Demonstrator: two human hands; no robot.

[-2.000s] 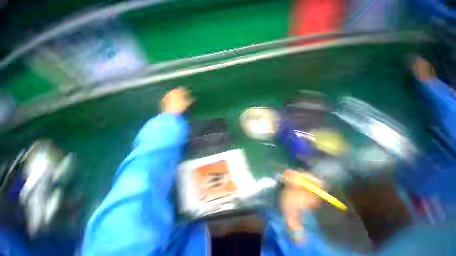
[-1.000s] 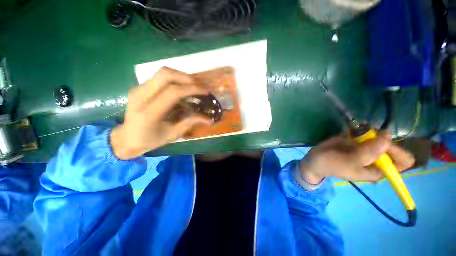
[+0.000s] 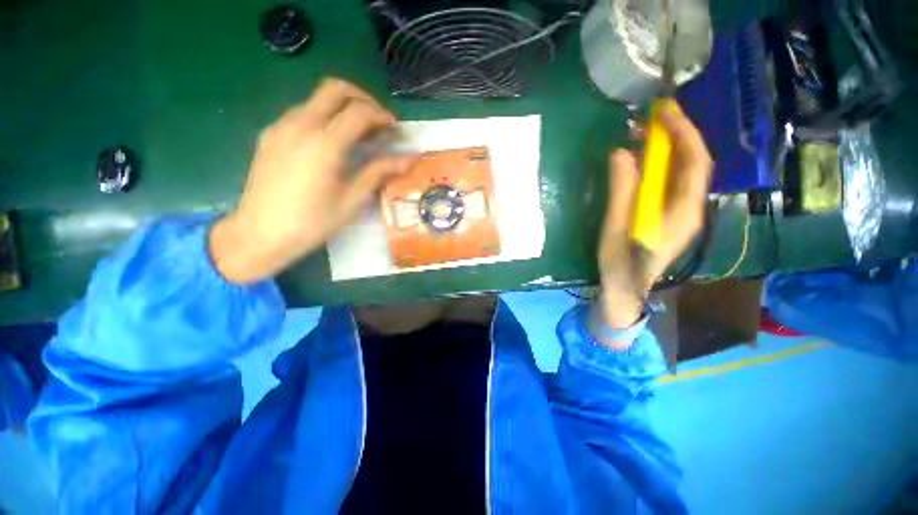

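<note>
The orange-brown soldering fixture (image 3: 413, 241) lies on the white backing sheet (image 3: 518, 216). A round dark PCB (image 3: 441, 208) with pale pads sits in its centre seat. My left hand (image 3: 302, 186) is at the fixture's left edge, slightly blurred, with thumb and fingers apart and no object clearly seen between them. My right hand (image 3: 679, 191) holds the yellow handle of the soldering iron (image 3: 656, 176). The iron points away from me, its front end over the round pale tin (image 3: 609, 60); its tip is blurred.
A fan with a wire grille (image 3: 458, 55) stands behind the sheet. Small black round parts lie at back left (image 3: 286, 29) and at left (image 3: 116, 169). A blue box (image 3: 740, 111), a yellowish sponge pad (image 3: 817, 176) and shiny clear plastic (image 3: 862, 191) are at right.
My left hand has moved back and left off the fixture's centre; the round PCB there is now uncovered. My right hand has raised the iron from the lower right to the tin.
</note>
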